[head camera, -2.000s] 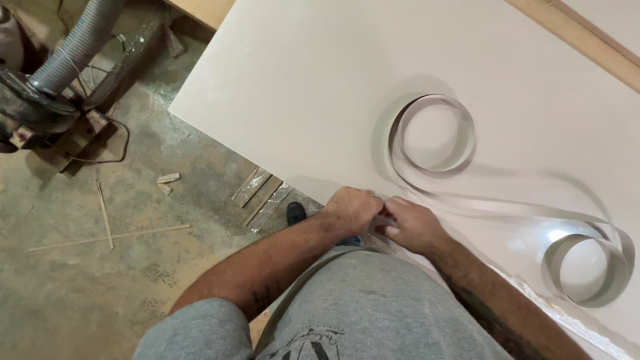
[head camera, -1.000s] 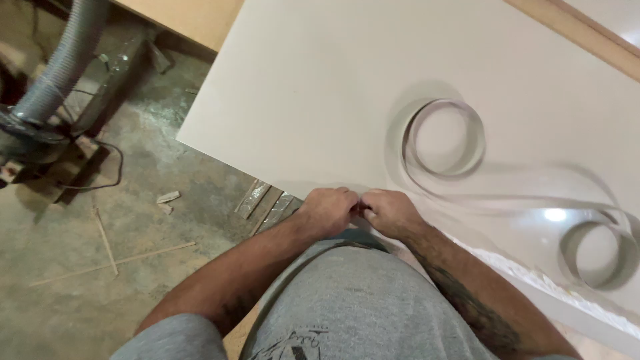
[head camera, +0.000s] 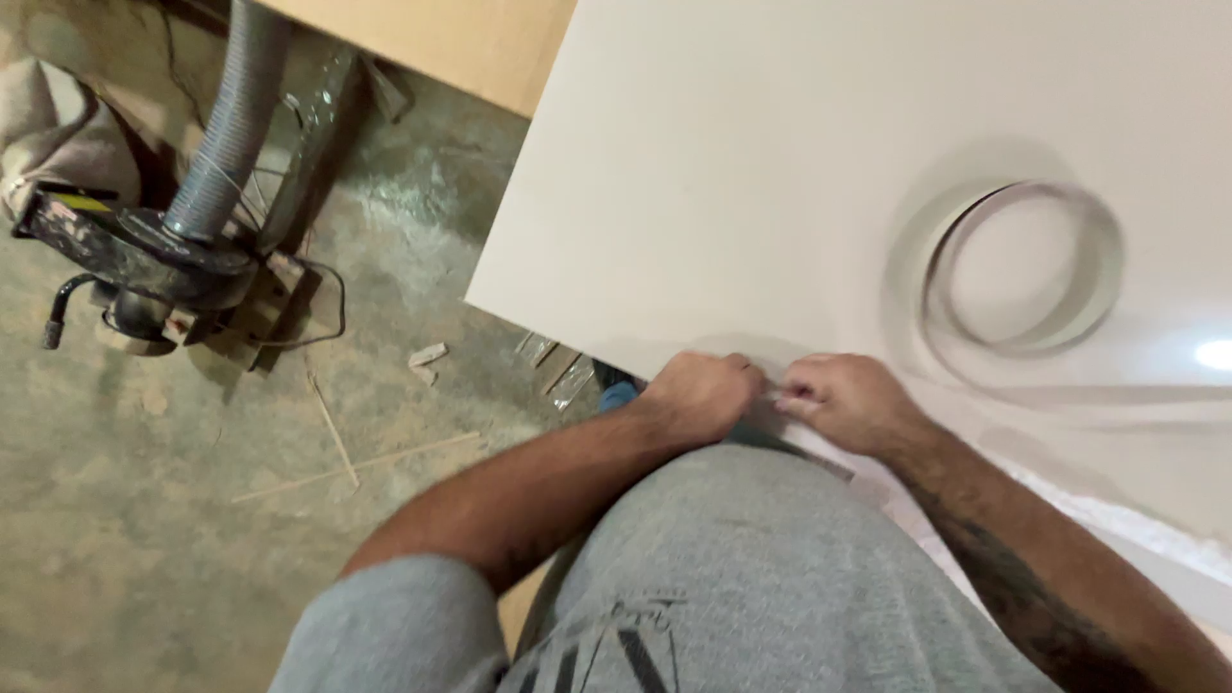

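Note:
Both of my hands are at the near edge of a large white panel (head camera: 731, 192), close in front of my body. My left hand (head camera: 707, 390) is curled, its fingers closed round something too small to make out. A short gap to its right is my right hand (head camera: 842, 395), with thumb and forefinger pinched on a thin pale strip that shows between the hands. On the panel to the right lies a loose coil of pale edge banding (head camera: 1092, 298), its strip running off to the right of the view.
A blower-like machine (head camera: 164, 260) with a grey ribbed hose (head camera: 236, 115) stands on the concrete floor (head camera: 173, 539) at left, beside a cloth bag (head camera: 72, 144). Thin wood strips (head camera: 332, 428) lie there. A wooden board (head camera: 443, 43) adjoins the panel at top.
My hands were together at the panel edge and now have a small gap between them. The view has shifted, with more of the floor machine showing.

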